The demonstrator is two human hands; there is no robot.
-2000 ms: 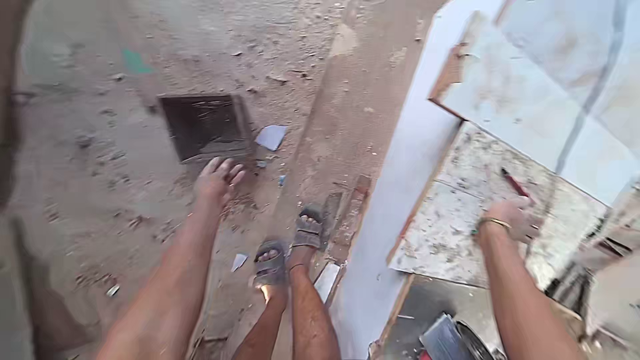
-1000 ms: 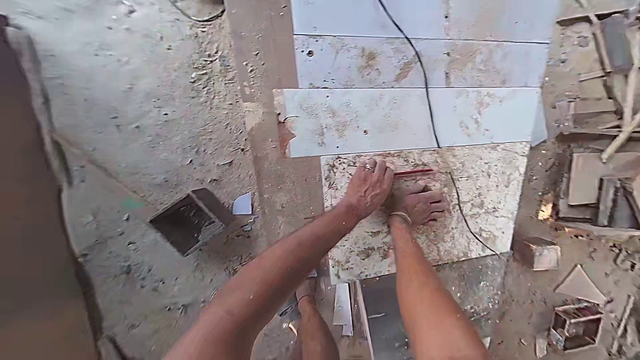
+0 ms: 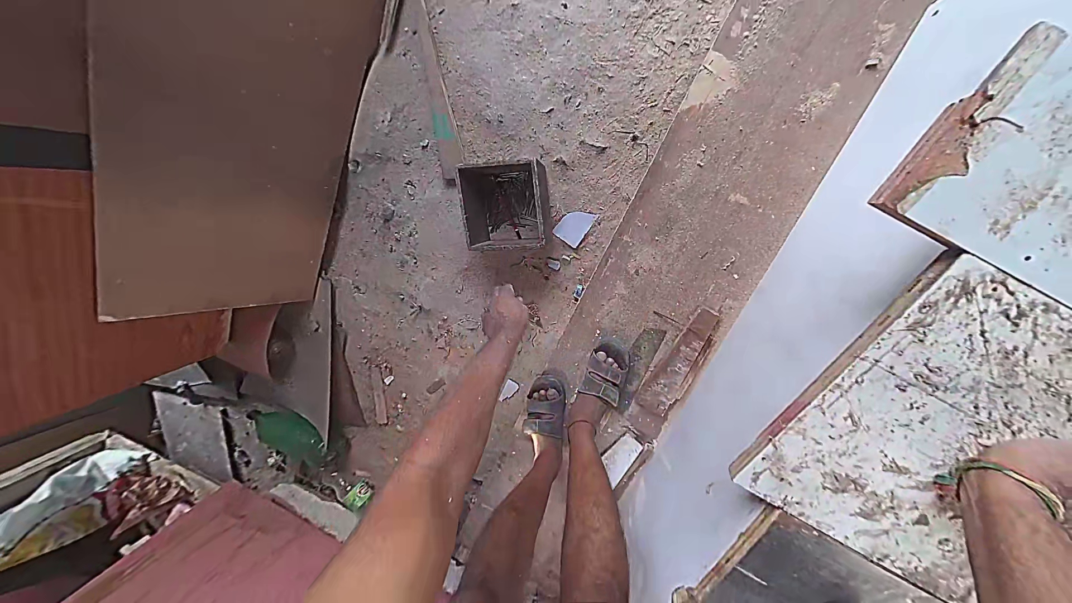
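Observation:
My left hand [image 3: 506,314] reaches over the dusty floor, its fingers curled. Whether it holds something small I cannot tell. Just beyond it stands an open wooden box [image 3: 544,205] with what look like nails inside, and a white broken piece [image 3: 575,228] lies beside the box. My right hand [image 3: 1038,461] is mostly cut off at the right edge; only the wrist with a coloured cord bracelet and part of the hand show, over a stained white board [image 3: 888,427]. Its fingers are out of view. Another white board [image 3: 1005,201], with a chipped wooden edge, lies beyond that one.
My sandalled feet [image 3: 578,394] stand near wood scraps [image 3: 682,360] on the floor. A long dusty plank [image 3: 712,167] runs beside the white panel [image 3: 804,268]. Brown panels [image 3: 218,151] stand at left, above a reddish board [image 3: 209,553] and a container of rags [image 3: 84,494].
My left hand has moved from the stained board, where it was beside my right hand and a red tool, to the floor near the box. The view has swung left.

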